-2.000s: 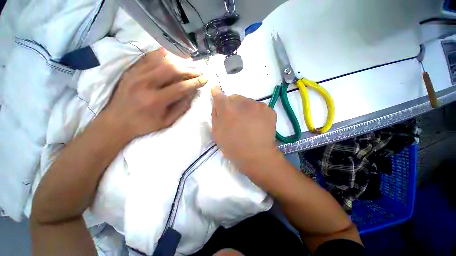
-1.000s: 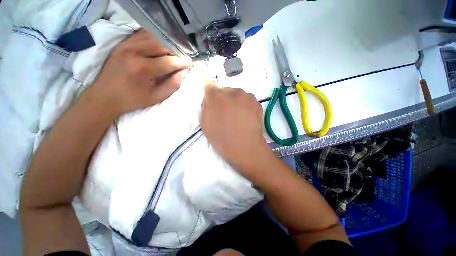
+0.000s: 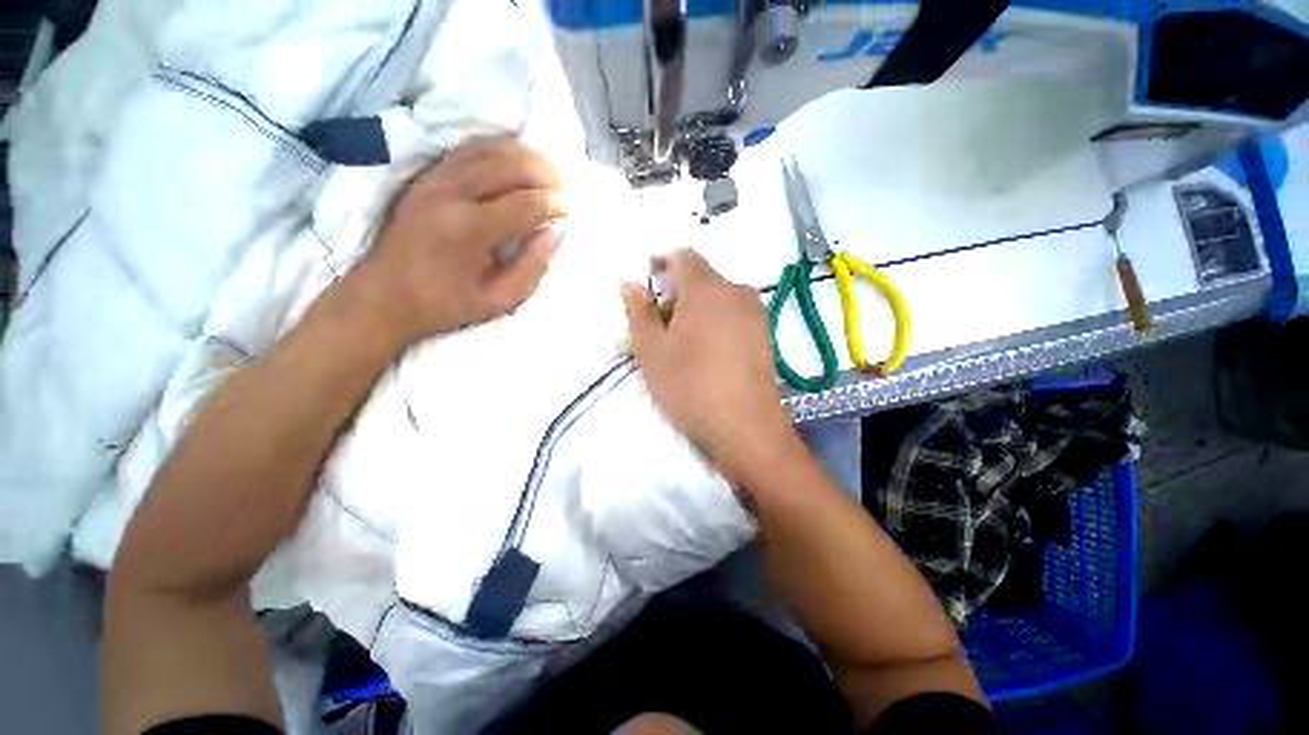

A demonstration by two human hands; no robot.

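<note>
The bulky white garment [image 3: 474, 417], with dark seam lines and navy tabs [image 3: 504, 592], covers the left of the table and my lap. My left hand [image 3: 467, 244] is closed on its white cloth, left of the presser foot [image 3: 653, 165]. My right hand [image 3: 706, 345] lies at the garment's right edge, below the presser foot. A small pale, shiny thing shows between its thumb and forefinger; I cannot tell what it is. Glare hides the cloth edge between the hands. Neither hand touches the presser foot.
Scissors [image 3: 815, 251] with one green and one yellow handle lie right of my right hand. A small tool with an orange-brown handle [image 3: 1134, 295] is near the table's right edge. A blue basket [image 3: 1062, 618] below holds dark plaid cloth [image 3: 955, 495]. The machine head [image 3: 847, 43] spans the top.
The view has shifted, showing more of the machine head. Both hands have moved back from the needle area and farther apart. The small shiny thing now shows in my right fingers.
</note>
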